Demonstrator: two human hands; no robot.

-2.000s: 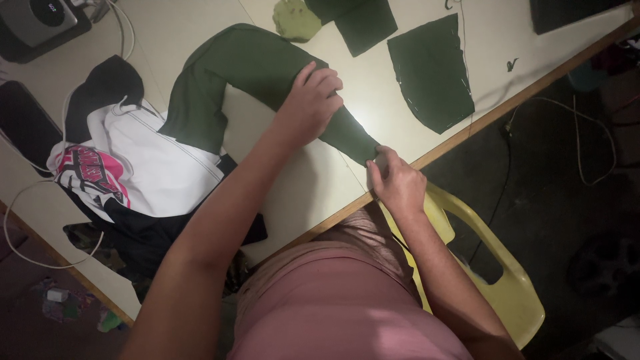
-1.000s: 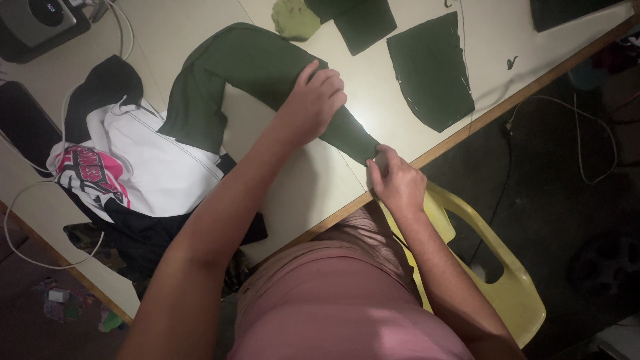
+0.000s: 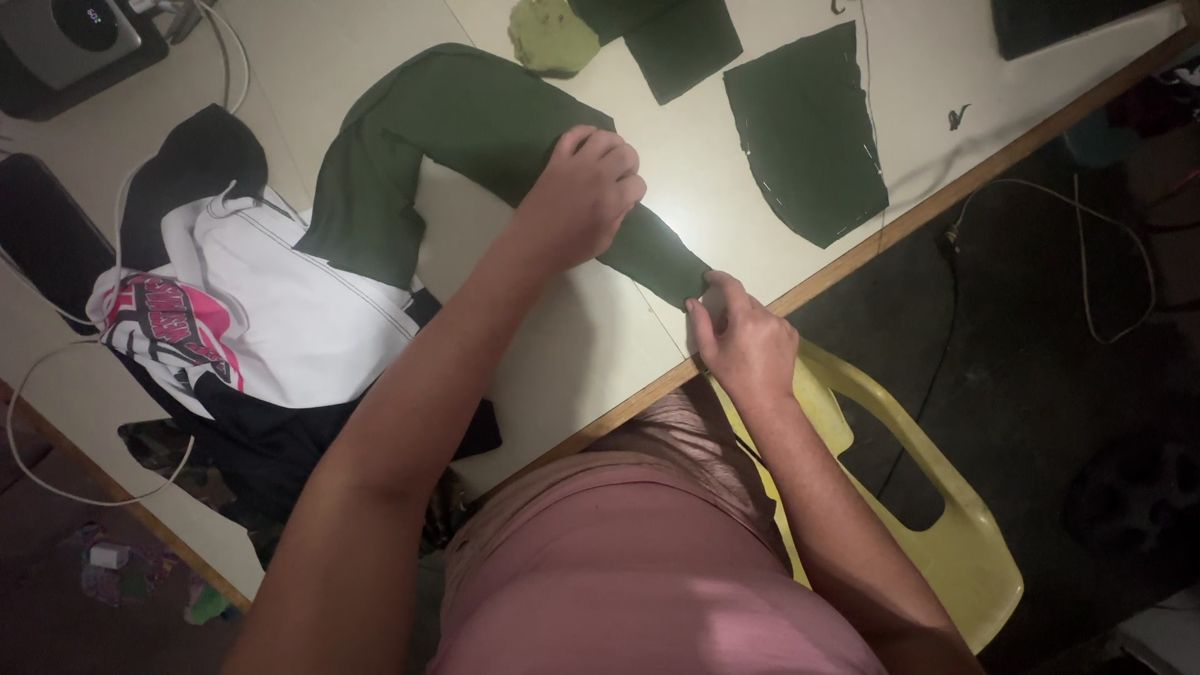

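A long dark green fabric piece [image 3: 469, 103] curves across the table, its left end lying over a white and black garment [image 3: 281, 309] with a pink print. My left hand [image 3: 586, 192] rests on the green fabric near its middle, fingers curled, and seems to grip a fold; the fingertips are partly hidden. My right hand [image 3: 745, 337] pinches the narrow end of the same fabric between thumb and fingers, close to the table's front edge. To the right lies a separate dark green cut panel [image 3: 808, 136] with pale stitches or marks along its sides.
More dark green pieces [image 3: 684, 47] and a yellow-green lump [image 3: 553, 37] lie at the back. A device with a display [image 3: 70, 42] and white cables occupy the back left. A yellow plastic chair [image 3: 947, 553] stands by the wooden table edge [image 3: 994, 173].
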